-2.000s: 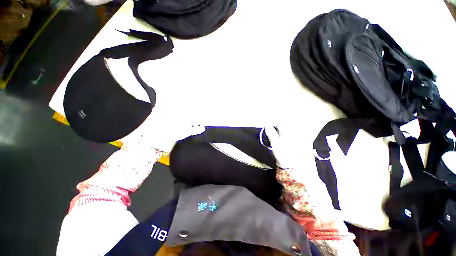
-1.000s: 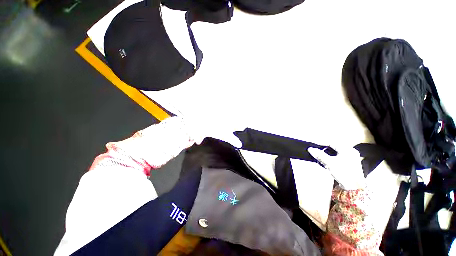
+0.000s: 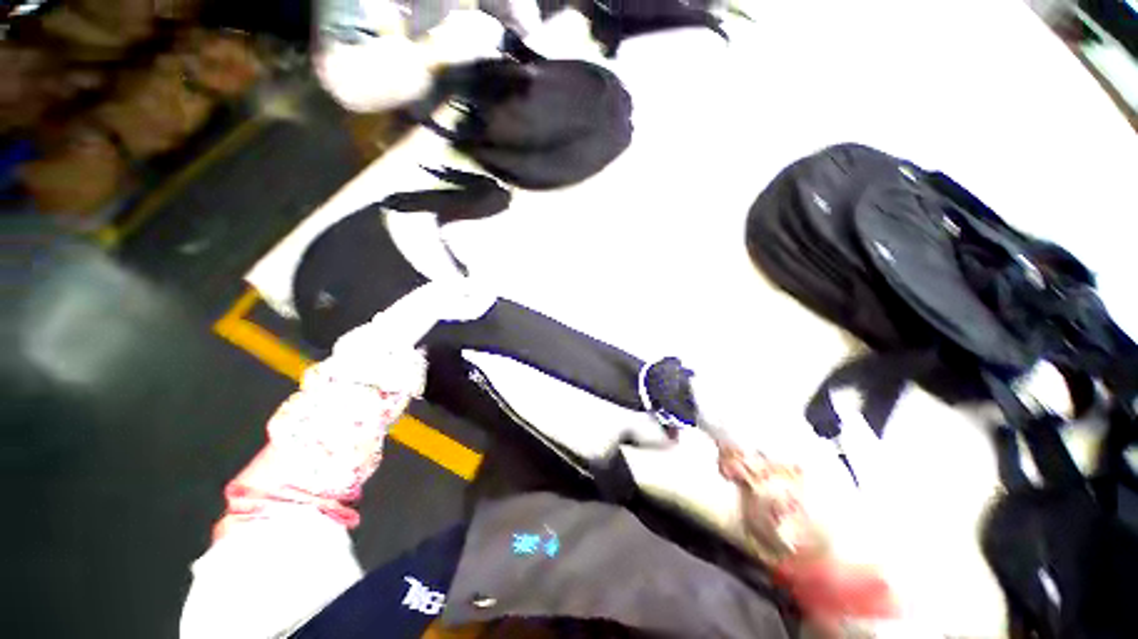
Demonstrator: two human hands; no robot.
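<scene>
A black bag [image 3: 537, 431] lies against my apron [image 3: 587, 549], its curved opening facing the table. Its wide flat black strap [image 3: 562, 350] runs from my left hand rightwards to a silver ring [image 3: 646, 385], with a dark bunched end just beyond. My left hand [image 3: 459, 300], in a white glove, is closed on the strap's left end. My right hand [image 3: 701, 437] is beside the ring end, blurred and blending into the white table; its fingers and grip cannot be made out.
Another black crescent bag [image 3: 356, 275] lies beyond my left hand. A person's pale sleeve [image 3: 387, 63] reaches a dark bag [image 3: 549, 119] at the back. Stacked black bags [image 3: 874, 256] with trailing straps lie right on the white table [image 3: 699, 237]. Yellow floor lines [image 3: 437, 447] show at left.
The view has swung. The strap slopes down to the right, with the ring end showing beside my right hand. My left hand is now on the strap's left end. Another person's arms have come into view.
</scene>
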